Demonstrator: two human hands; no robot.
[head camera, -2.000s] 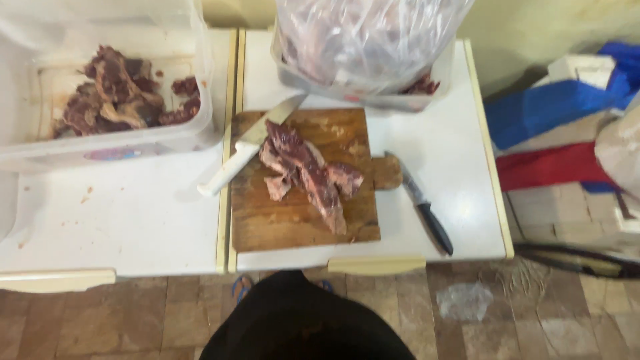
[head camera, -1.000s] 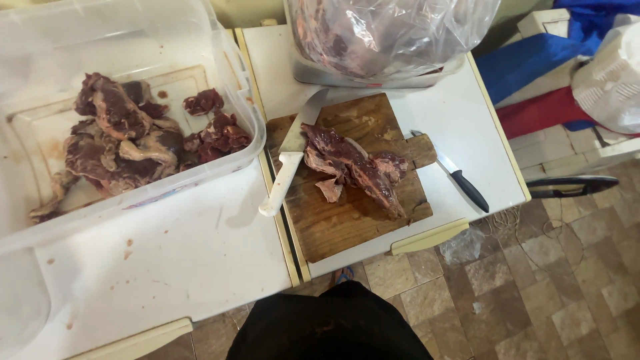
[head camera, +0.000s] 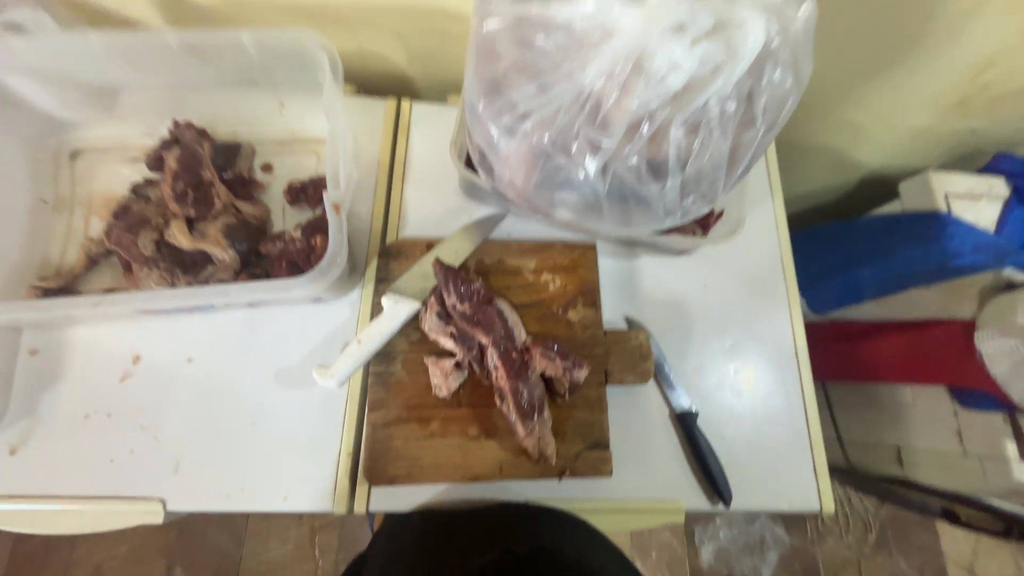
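Neither of my hands is in the picture. Pieces of raw meat (head camera: 500, 352) lie on a wooden cutting board (head camera: 400, 440), whose short handle points right. A white-handled knife (head camera: 376, 336) rests at the board's upper left, its blade on the board beside the meat and its handle reaching over the seam between two white tops. To the right of the board, a black-handled knife (head camera: 700, 452) lies on the white surface, its blade tip up and to the left.
A clear plastic tub (head camera: 160, 304) holding more raw meat (head camera: 184, 216) stands at left. Behind the board, a filled plastic bag (head camera: 632, 112) sits on a shallow container (head camera: 720, 236). Blue cloth (head camera: 896, 248) and red cloth (head camera: 896, 350) are at right.
The view has shifted and turned, with no plain move of the meat, board or knives.
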